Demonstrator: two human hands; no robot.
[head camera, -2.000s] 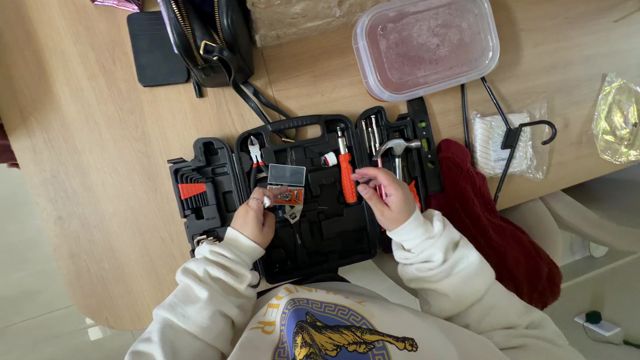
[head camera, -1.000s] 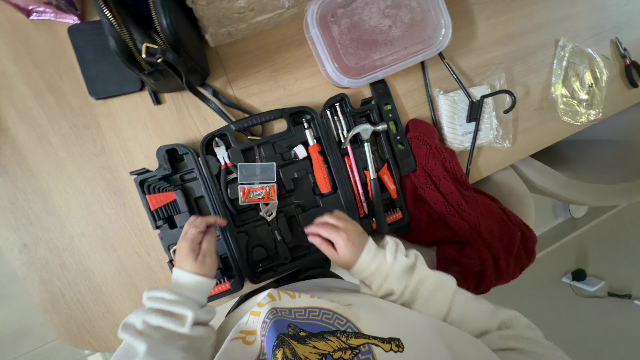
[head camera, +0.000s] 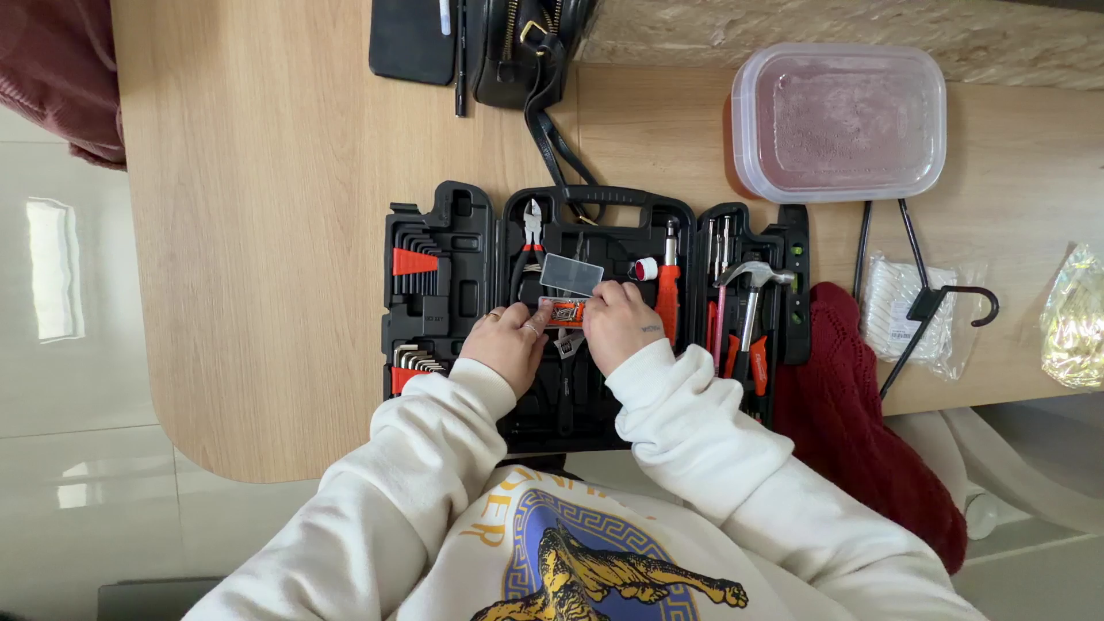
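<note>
A black folding tool case (head camera: 681, 207) lies opened out. On its middle part is a small clear plastic box (head camera: 567, 312) of metal hardware on orange backing, its transparent lid (head camera: 573, 274) raised away from me. My left hand (head camera: 509, 342) has its fingertips at the box's left end, and my right hand (head camera: 621, 326) is at its right end. Pliers (head camera: 531, 231) lie behind my left hand. An orange-handled screwdriver (head camera: 668, 280) is right of my right hand, with a white-and-red roll (head camera: 644, 268) beside it. The right panel holds a claw hammer (head camera: 752, 289); the left panel holds hex keys (head camera: 417, 263).
A lidded plastic container (head camera: 845, 121) stands at the back right. Near it are a black hanger (head camera: 925, 304), bagged white items (head camera: 901, 323) and a crumpled clear wrapper (head camera: 1074, 323). A black bag (head camera: 509, 65) is behind the case. Dark red knitwear (head camera: 871, 448) hangs at the table edge.
Both hands, apart and in front of the small box one second ago, have moved onto its two ends. Two seconds ago my left hand was at the box. The view has shifted.
</note>
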